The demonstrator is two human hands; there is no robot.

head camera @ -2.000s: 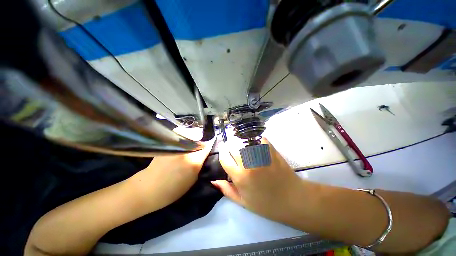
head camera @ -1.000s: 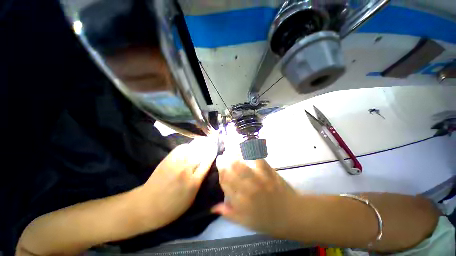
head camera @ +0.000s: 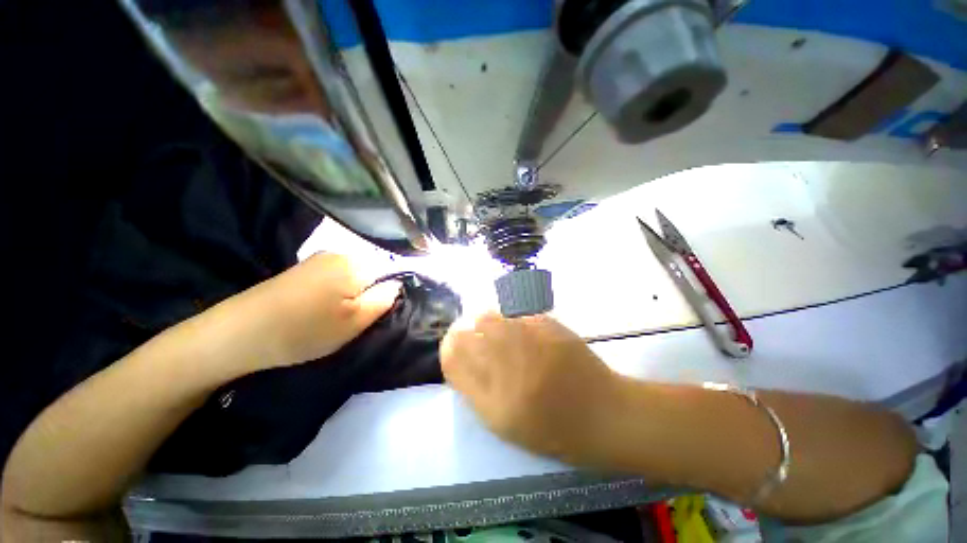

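Note:
A black garment [head camera: 255,414] lies heaped at left and runs under the needle area. My left hand [head camera: 318,302] holds the garment left of the needle, its thumb on the cloth and its other fingers partly hidden. My right hand [head camera: 520,377] is curled at the cloth's right edge, just below the ribbed tension knob [head camera: 525,292]; its fingertips are lost in glare and I cannot tell what they hold. The presser foot and needle area [head camera: 440,233] is washed out by bright light.
Thread snips [head camera: 700,286] lie on the white machine bed [head camera: 604,286] at right, with a thread scrap [head camera: 786,227] beyond. A large grey knob [head camera: 657,80] and shiny curved metal [head camera: 286,117] hang above. A ruler strip [head camera: 424,517] runs along the front edge.
My left hand has moved left, away from the needle, uncovering black cloth between the hands. My right hand has shifted slightly left. The whole view has also shifted a little.

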